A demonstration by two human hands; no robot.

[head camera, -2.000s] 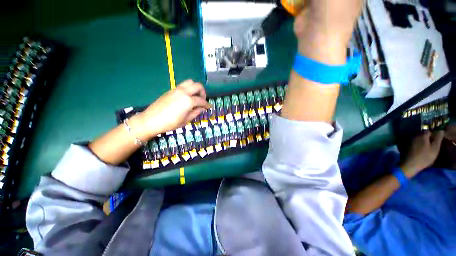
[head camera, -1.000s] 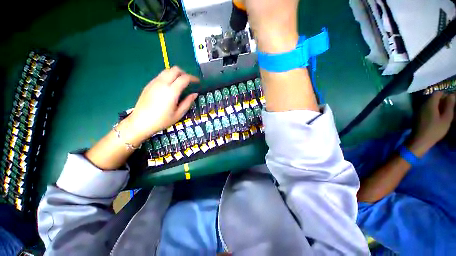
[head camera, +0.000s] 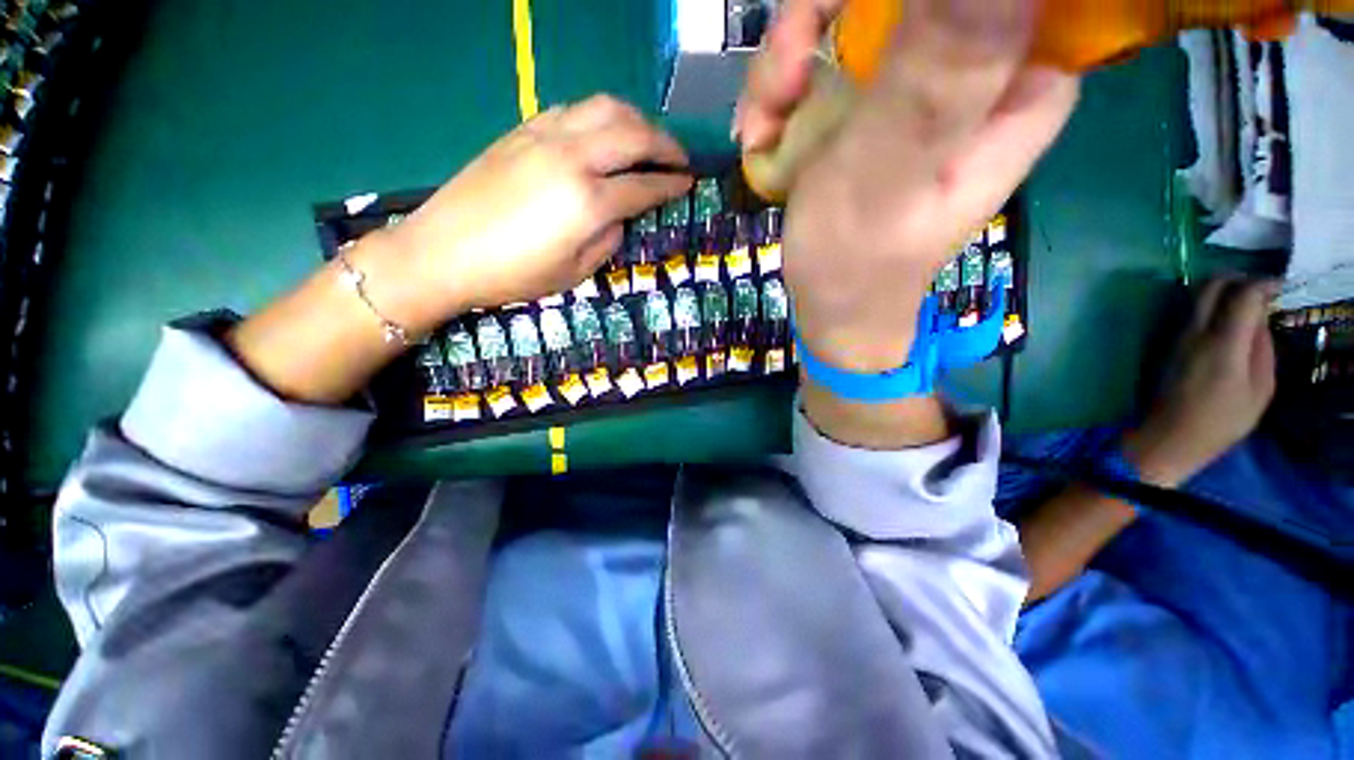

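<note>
A black tray (head camera: 683, 383) with two rows of small modules (head camera: 655, 318) lies on the green mat in front of me. Each module has a green board and an orange-and-white lower end. My left hand (head camera: 557, 208) rests over the tray's upper row, its fingertips at a module near the row's middle. My right hand (head camera: 906, 178), with a blue band at the wrist, is over the tray's right part and holds an orange electric screwdriver (head camera: 1099, 33). The screwdriver's tip is hidden, and my right hand covers some modules.
A white-grey feeder box (head camera: 713, 67) is cut off at the top edge. Another loaded tray (head camera: 33, 223) is at the far left. A coworker's hand (head camera: 1218, 371) and blue sleeve are at right, below pale stacked sheets (head camera: 1240, 141). A dark strap crosses the lower right.
My right hand with the screwdriver has moved from the feeder down over the tray. My left hand has shifted right along the upper row. The view has also shifted, so the feeder is mostly cut off.
</note>
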